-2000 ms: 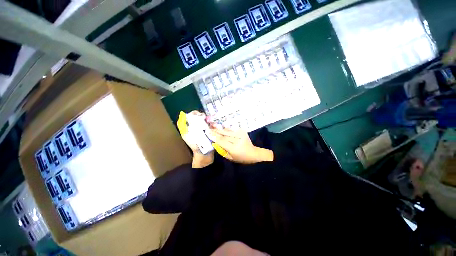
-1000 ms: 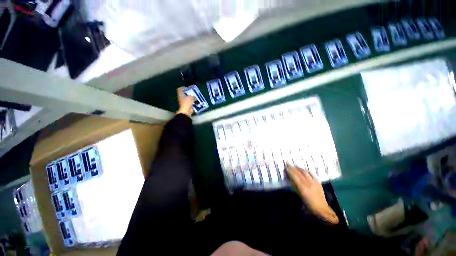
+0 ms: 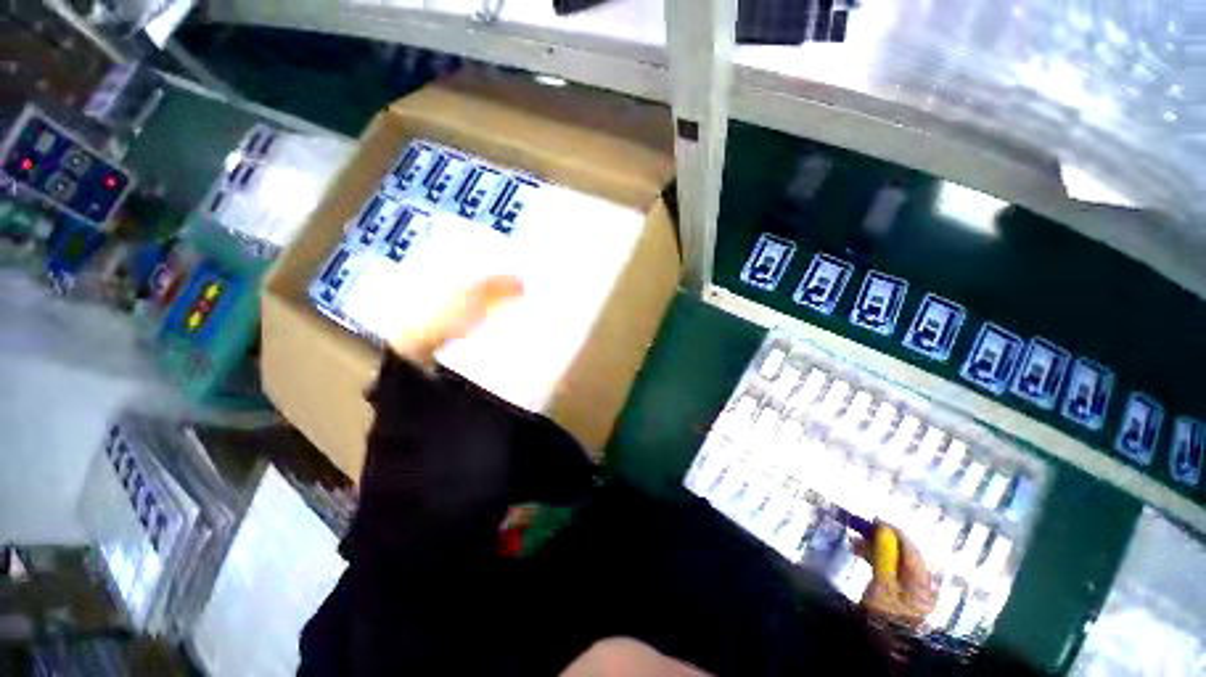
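Observation:
Blue-bordered panels (image 3: 516, 205) lie in rows on a white sheet (image 3: 582, 284) inside the open carton (image 3: 311, 377). My left hand (image 3: 463, 318) is over the sheet, just right of the lowest panel. It is motion-blurred and overexposed; its fingers and any grip cannot be made out. My right hand (image 3: 897, 582), with a yellow finger cot, is at the near edge of the blister tray (image 3: 860, 463), which holds rows of small pale inserts. A dark, thin shape and a bluish piece show at its fingertips; whether they are held is unclear.
Panels (image 3: 936, 327) lie in a line on the green conveyor behind the tray. A white frame post (image 3: 701, 146) stands between carton and conveyor. A shiny white sheet (image 3: 1151, 602) is at lower right. Stacked sheets (image 3: 146, 529) and a control box (image 3: 66, 165) are at left.
The view has swung left. My left hand has left a panel at the conveyor's end and moved into the carton. My right hand remains at the tray, now with dark and bluish shapes at its fingertips.

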